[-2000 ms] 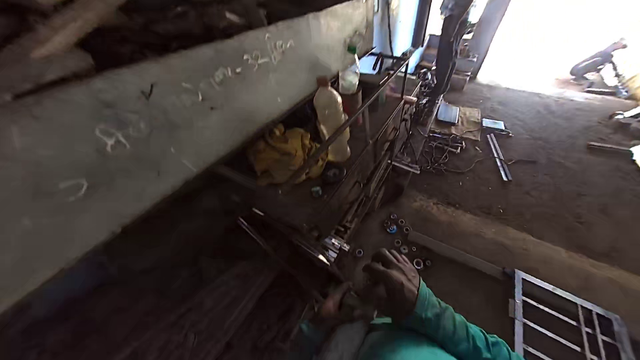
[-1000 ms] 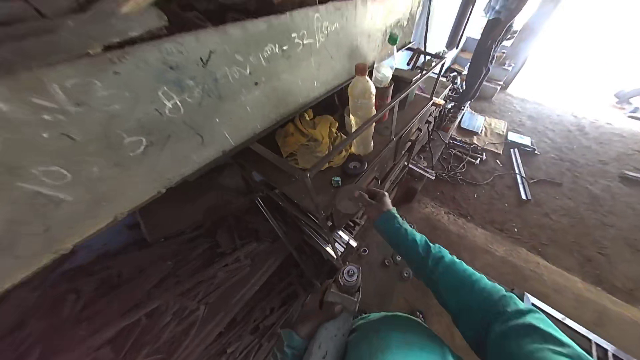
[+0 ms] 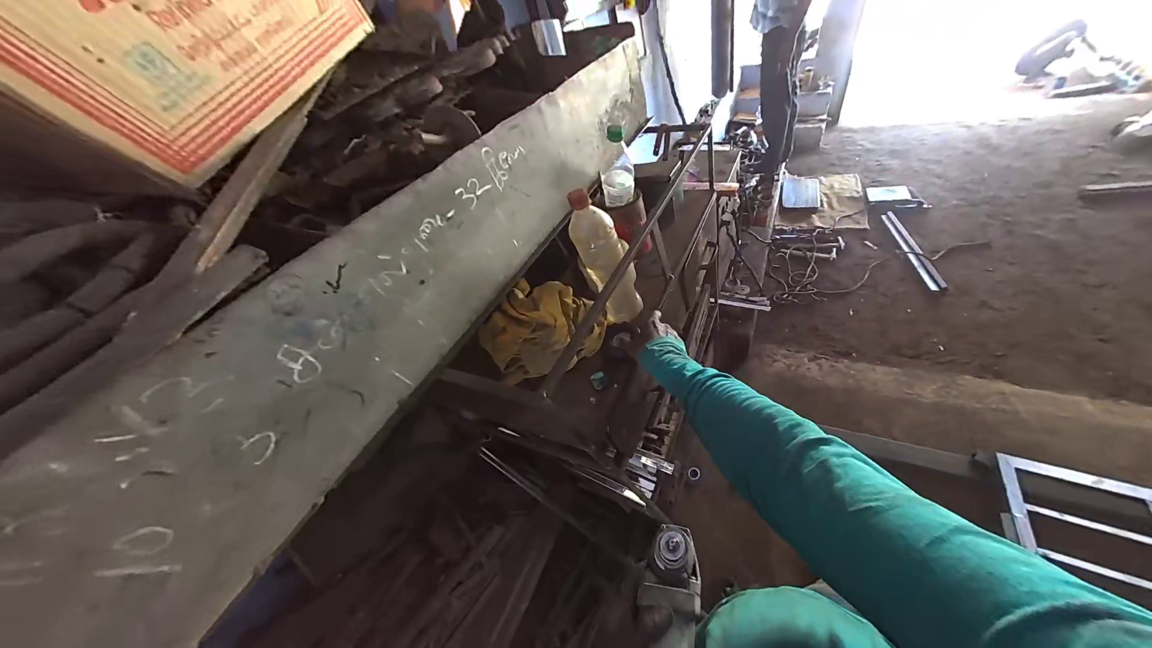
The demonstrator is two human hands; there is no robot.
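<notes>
My right hand (image 3: 655,331), in a teal sleeve, reaches onto the metal rack shelf beside a dark round object (image 3: 621,340); its fingers are small and partly hidden, so I cannot tell whether they grip anything. Near it stand a cloudy plastic bottle with a red cap (image 3: 596,247) and a crumpled yellow cloth (image 3: 531,333). A small green object (image 3: 598,380) lies on the shelf. Low in the view, my left hand (image 3: 654,621) is dim against the body of an angle grinder (image 3: 673,562), whose bare spindle faces up. The grinder appears held there.
A long grey metal beam (image 3: 360,306) with chalk writing crosses the left side. Behind it are scrap and a cardboard box (image 3: 180,81). A welded metal frame (image 3: 1017,504) lies at right. Cables (image 3: 801,279) run over the ground near a standing person (image 3: 778,81).
My right hand has moved from near my left hand out to the rack shelf. One second ago it was by a pale disc at the shelf's edge. The view has shifted.
</notes>
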